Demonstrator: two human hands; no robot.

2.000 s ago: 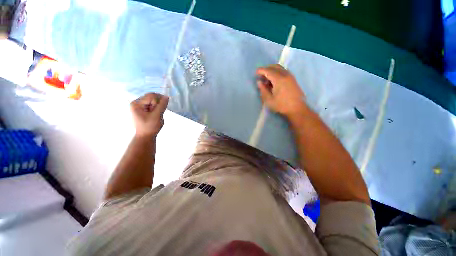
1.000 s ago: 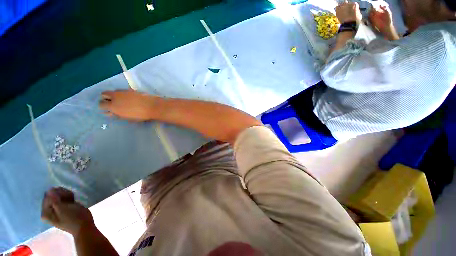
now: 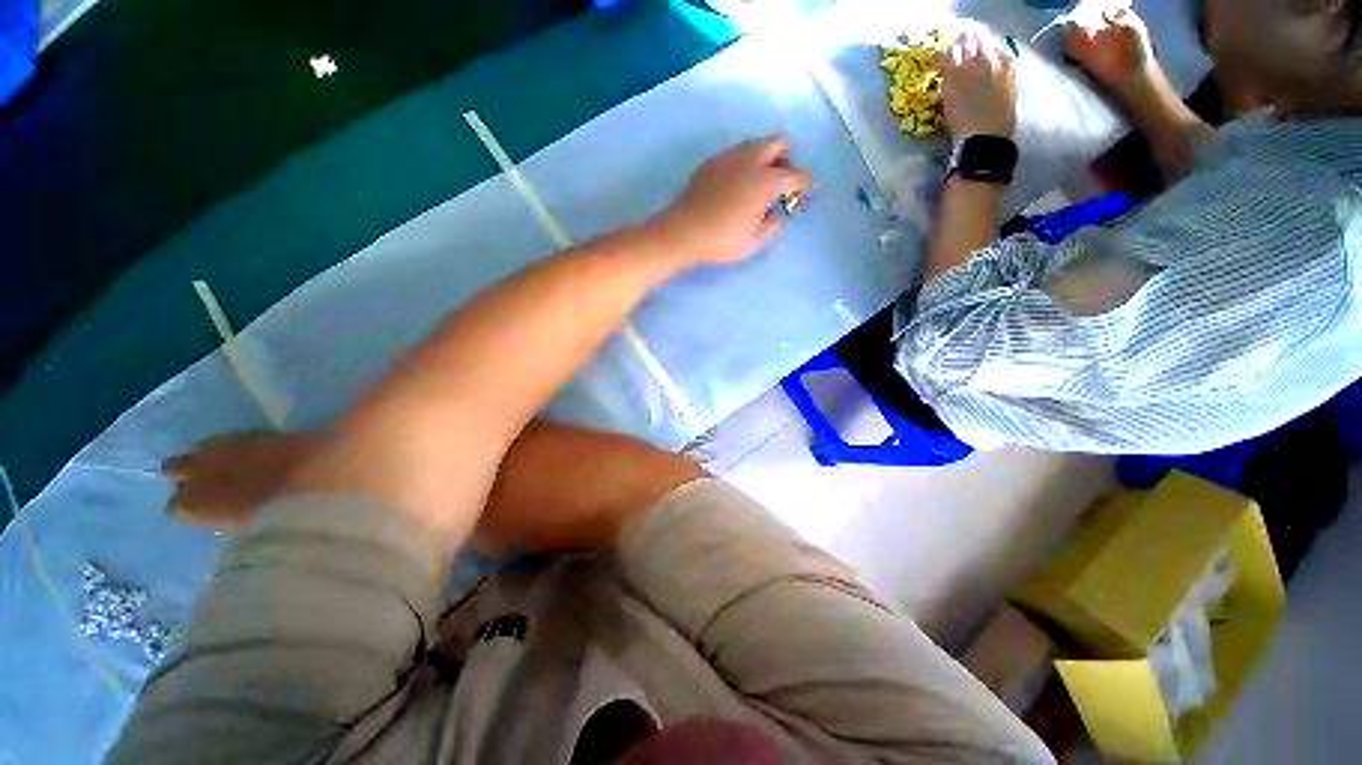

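Note:
My left hand reaches across to the upper right, over my right forearm. A small yellow part shows at its fingertips, low over the pale table cover; whether the fingers grip it is unclear. My right hand is at the left on the cover, blurred and partly hidden by my left sleeve; what its fingers hold cannot be seen. A loose pile of small white parts lies at the lower left.
Dark green conveyor belt beyond the cover, with a small yellowish-white piece on it. Cream tape strips cross the cover. At the right, a neighbour in a striped shirt handles a yellow pile. Blue stool and open cardboard box below.
My left hand has crossed from the lower left over my right arm to the single yellow part. My right hand stays at the left. The view has turned to the right.

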